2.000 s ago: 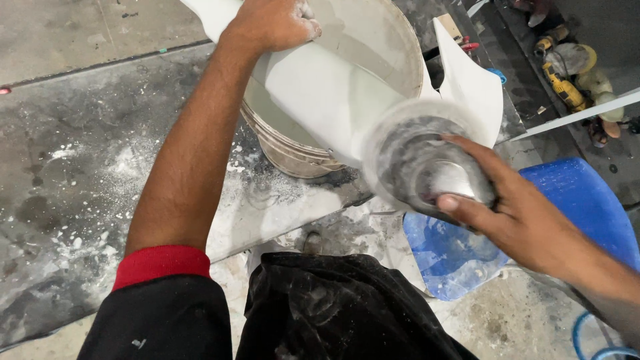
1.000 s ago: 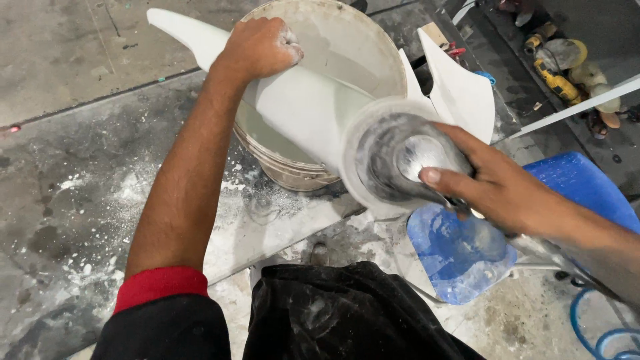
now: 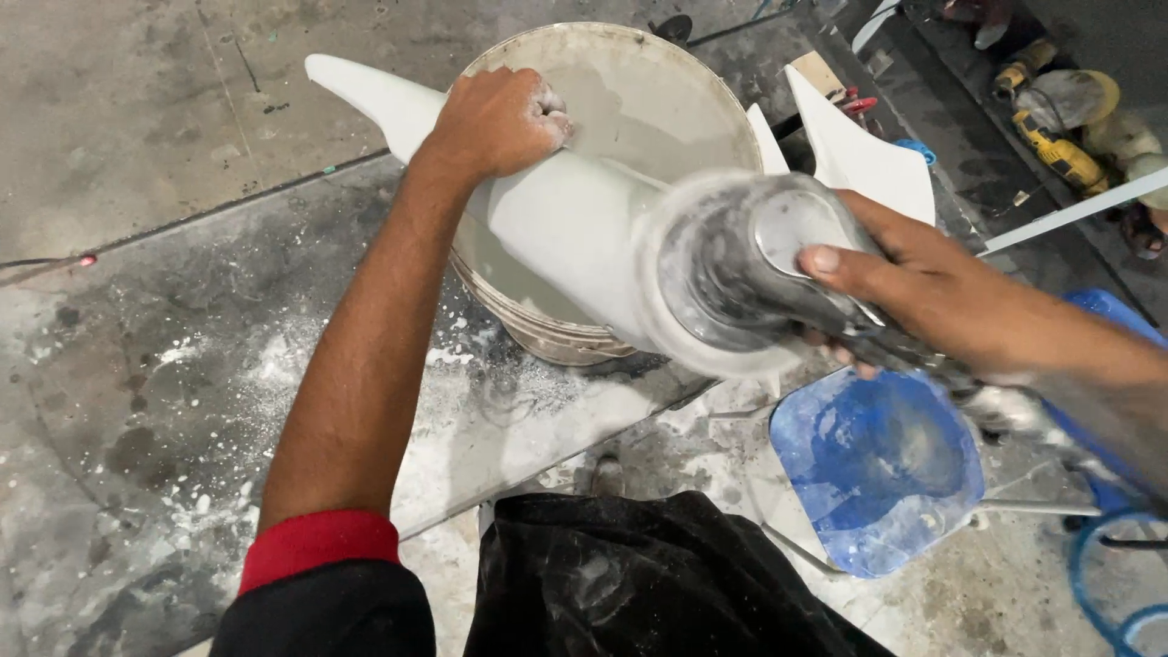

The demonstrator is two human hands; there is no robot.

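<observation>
A curved white panel (image 3: 575, 233) with a narrow tapering end lies across the rim of a large round bucket (image 3: 675, 100). My left hand (image 3: 502, 123), dusted with white powder, grips the panel's upper edge near the narrow end. In my right hand (image 3: 876, 274) is an orbital sander (image 3: 739, 260), held around its head with the thumb on top. The sander's pad rests on or just over the panel's lower right end and looks blurred. A hose runs from the tool along my right forearm. What lies under the pad is hidden.
More white curved pieces (image 3: 862, 160) stand right of the bucket. A dusty blue chair (image 3: 876, 465) is at the lower right, near a coiled blue hose (image 3: 1095, 584). Yellow power tools (image 3: 1058, 155) lie at the upper right. White powder covers parts of the grey tabletop (image 3: 137, 411).
The sander has shifted slightly over the panel's right end. My left hand keeps its grip on the panel's upper edge. More of the narrow end shows than two seconds ago.
</observation>
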